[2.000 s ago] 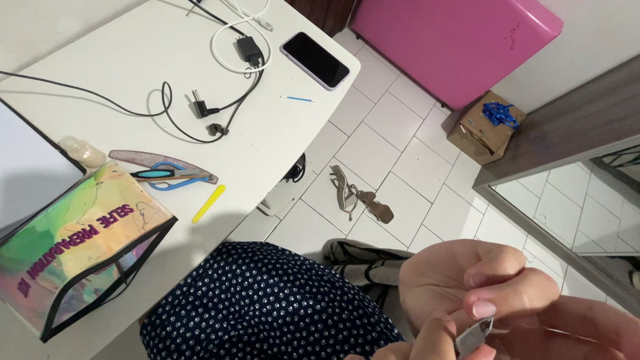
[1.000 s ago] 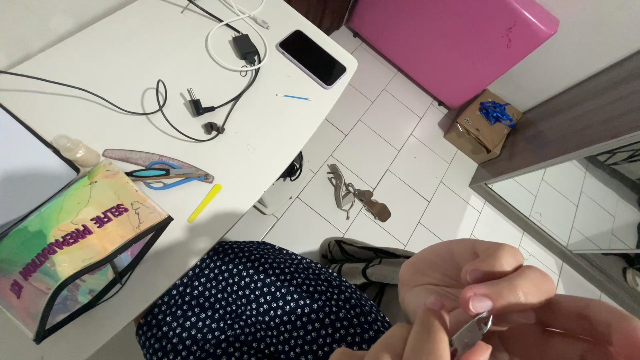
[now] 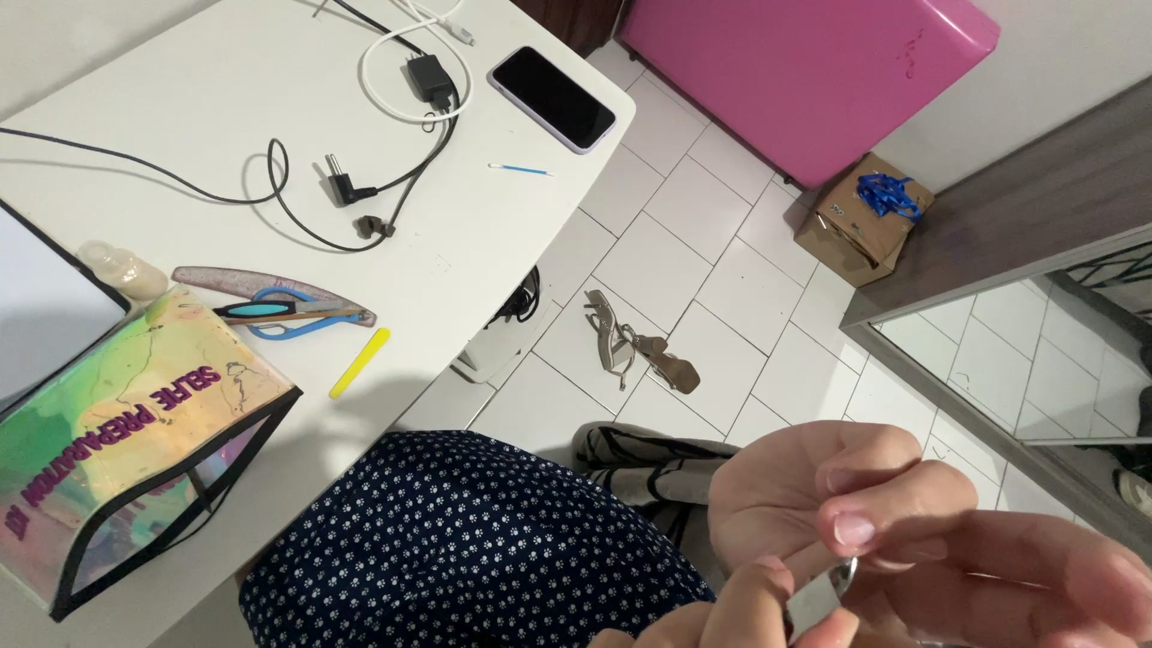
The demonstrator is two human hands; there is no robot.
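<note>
My left hand [image 3: 729,612] comes in at the bottom edge and pinches a small metal nail clipper [image 3: 820,598] between thumb and finger. The clipper's cutting end is at a fingertip of my right hand [image 3: 900,531], which is palm up with some fingers curled and others stretched toward the right edge. Both wrists are hidden. On the white table [image 3: 270,72] at left lie a yellow nail file [image 3: 359,363], blue-handled scissors [image 3: 328,315], a worn emery board [image 3: 225,281] and a stick with a blue shaft [image 3: 522,169].
An iridescent zip pouch [image 3: 135,405] and a small bottle [image 3: 126,270] are at left. A phone [image 3: 555,97], black cable with plug [image 3: 346,189] and white cable [image 3: 364,76] lie farther back. Sandals [image 3: 639,342], a pink suitcase [image 3: 792,72] and a cardboard box [image 3: 859,225] stand on the tiles.
</note>
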